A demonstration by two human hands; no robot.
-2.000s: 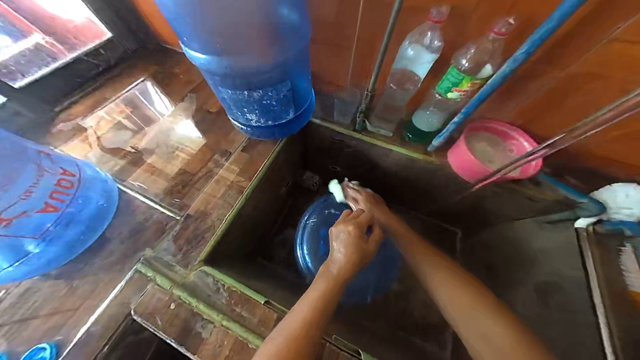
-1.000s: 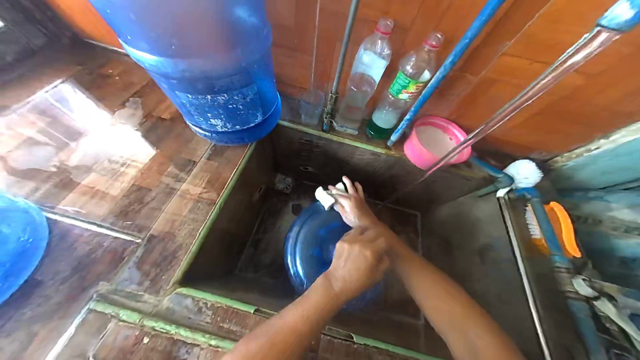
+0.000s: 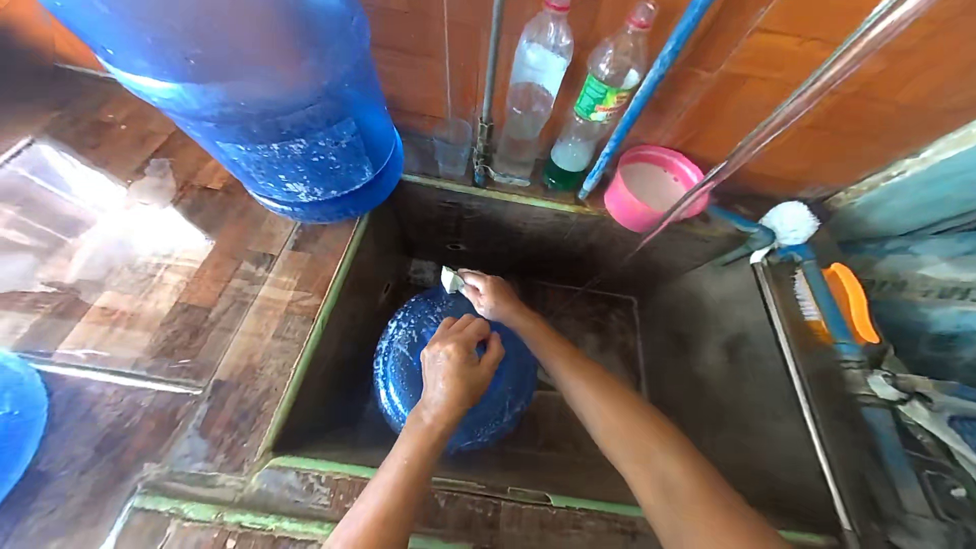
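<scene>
A round blue plastic water jug point(image 3: 408, 343) sits low in the dark sink basin point(image 3: 709, 366), its surface wet and speckled with drops or foam. My left hand point(image 3: 457, 362) rests over the top of the jug with its fingers curled; whether it grips a part there is hidden. Just beyond it, near the jug's far edge, my right hand point(image 3: 492, 296) holds a small whitish piece point(image 3: 451, 280), too small to name surely, between its fingers. My forearms come in from the bottom of the view.
A large blue water container point(image 3: 305, 152) stands at the basin's back left corner. Two plastic bottles point(image 3: 534, 99) and a pink tub point(image 3: 657, 187) line the back rim. A white round brush point(image 3: 790, 223) and an orange-handled brush point(image 3: 850, 301) lie at right. Another blue container point(image 3: 19, 419) shows at far left.
The view has shifted. My left hand, close by my right wrist a second ago, now lies nearer over the jug, apart from my right hand.
</scene>
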